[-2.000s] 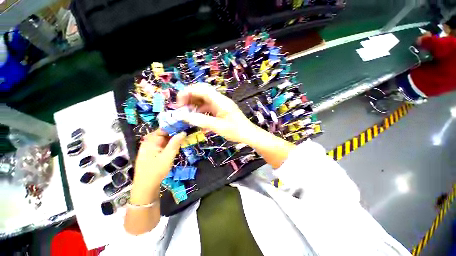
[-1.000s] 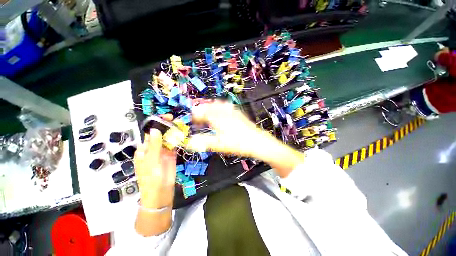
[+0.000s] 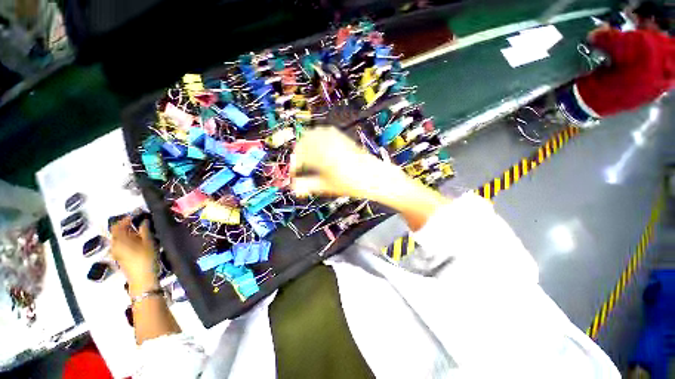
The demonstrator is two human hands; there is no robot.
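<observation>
My left hand [image 3: 135,250] is over the white sheet [image 3: 55,178], with its fingertips at dark watch-like units [image 3: 140,220]; whether it grips one is unclear. More rounded black units [image 3: 93,246] lie on the sheet to its left. My right hand [image 3: 326,164] is over the middle of the black tray [image 3: 185,266], its fingers curled down among binder clips; what is in them is hidden. Loose blue, teal, yellow and pink-red clips [image 3: 219,180] lie in a heap between the hands. Clamped units [image 3: 403,137] stand in tight rows at the tray's right.
Clear bags of small parts [image 3: 22,266] lie at the far left, a red round object [image 3: 87,364] below. White papers [image 3: 531,46] lie on the green bench at right. A person in a red sleeve [image 3: 629,74] is at upper right. Yellow-black tape [image 3: 529,164] crosses the floor.
My left hand has moved left from above the clips to the sheet; the dark unit it held is no longer clearly visible. My right hand has moved away from it, over the tray's middle. The view has shifted.
</observation>
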